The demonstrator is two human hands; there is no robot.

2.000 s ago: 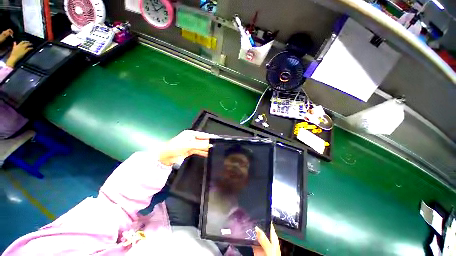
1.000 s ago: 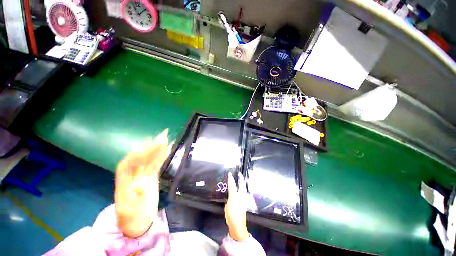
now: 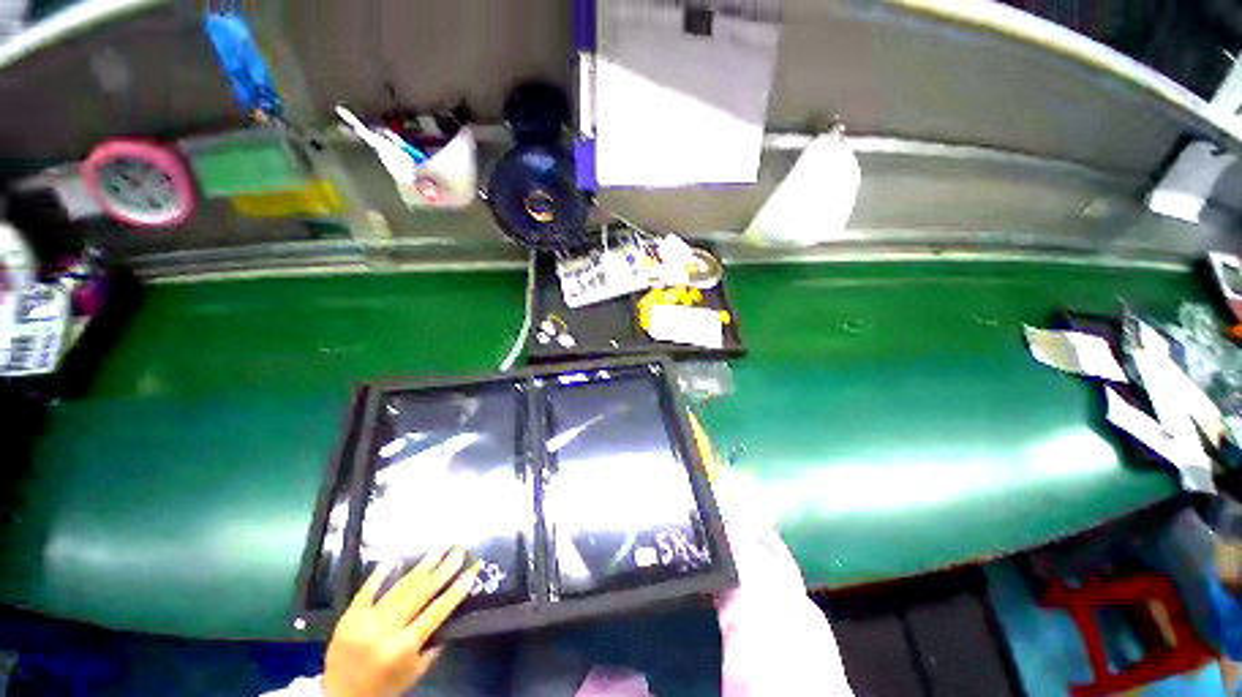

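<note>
The black two-compartment tray (image 3: 537, 511) lies on the bench in front of me. A glossy black tablet lies screen up in each compartment, the left one (image 3: 450, 470) and the right one (image 3: 613, 477). Both have shiny, creased film and small white handwritten marks near the lower edge. Another black edge shows along the tray's left side. My left hand (image 3: 395, 624) has spread fingertips on the left tablet's lower part. My right hand (image 3: 729, 497) is beside the tray's right edge, overexposed; its grip is unclear.
A small black tray (image 3: 599, 327) behind holds a white block with cables (image 3: 603, 272), a yellow pile (image 3: 670, 308) and a white card (image 3: 685, 324). A dark fan (image 3: 539, 198) stands behind it. Papers (image 3: 1158, 395) lie at right. A red stool (image 3: 1117, 626) stands below the bench.
The left tablet, held up two seconds ago, lies in the tray. My left hand has come down onto it. My right hand has moved to the tray's right edge. The view has turned right.
</note>
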